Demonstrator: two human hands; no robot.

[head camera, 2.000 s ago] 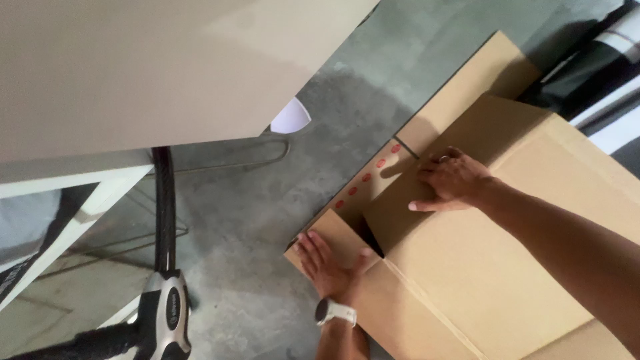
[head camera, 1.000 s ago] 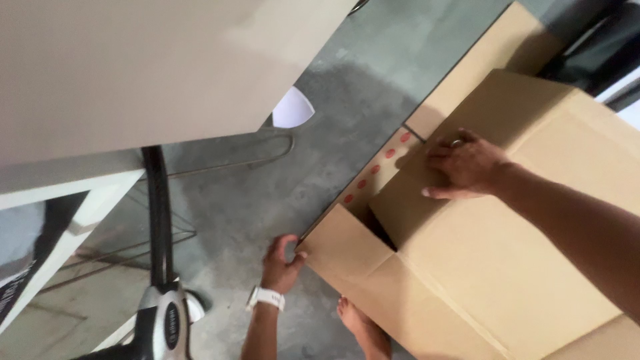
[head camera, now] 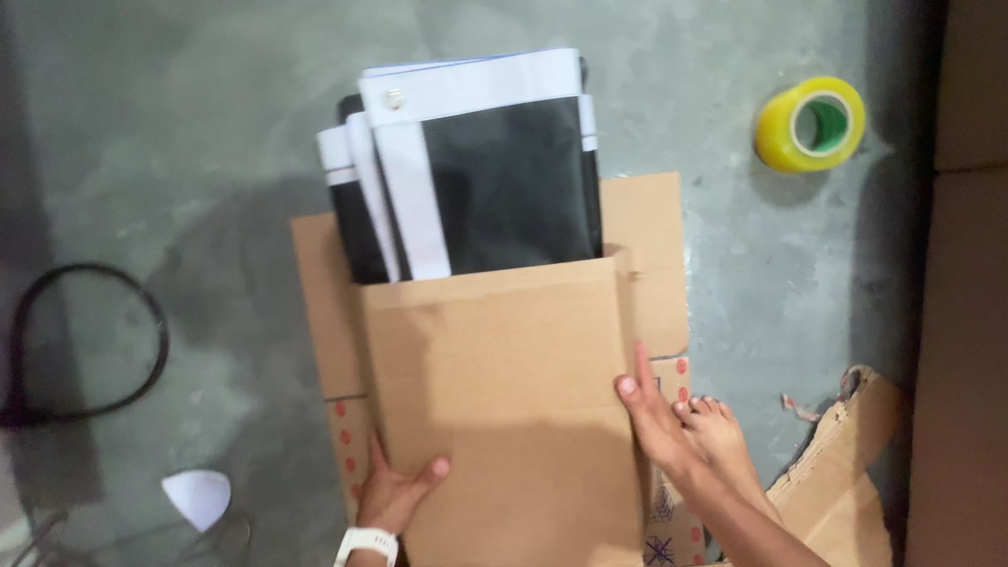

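A long cardboard sheet is folded over a stack of folded black and white sheeting, whose far part sticks out beyond the cardboard and shows a metal eyelet in its white border. Beneath lies another cardboard piece with printed red dots. My left hand, with a white watch at the wrist, holds the left edge of the folded cardboard, thumb on top. Along the right edge lies my right hand, its thumb near the top face and its fingers against the side.
A roll of yellow tape stands on the concrete floor at the upper right. Torn cardboard lies lower right, beside a bare foot. A black loop and a white pointed piece are at left. A brown surface borders the right.
The view has turned and shifted a lot. My left hand, near the cardboard's corner one second ago, is now on its left edge. My right hand has gone from the top face to the right edge.
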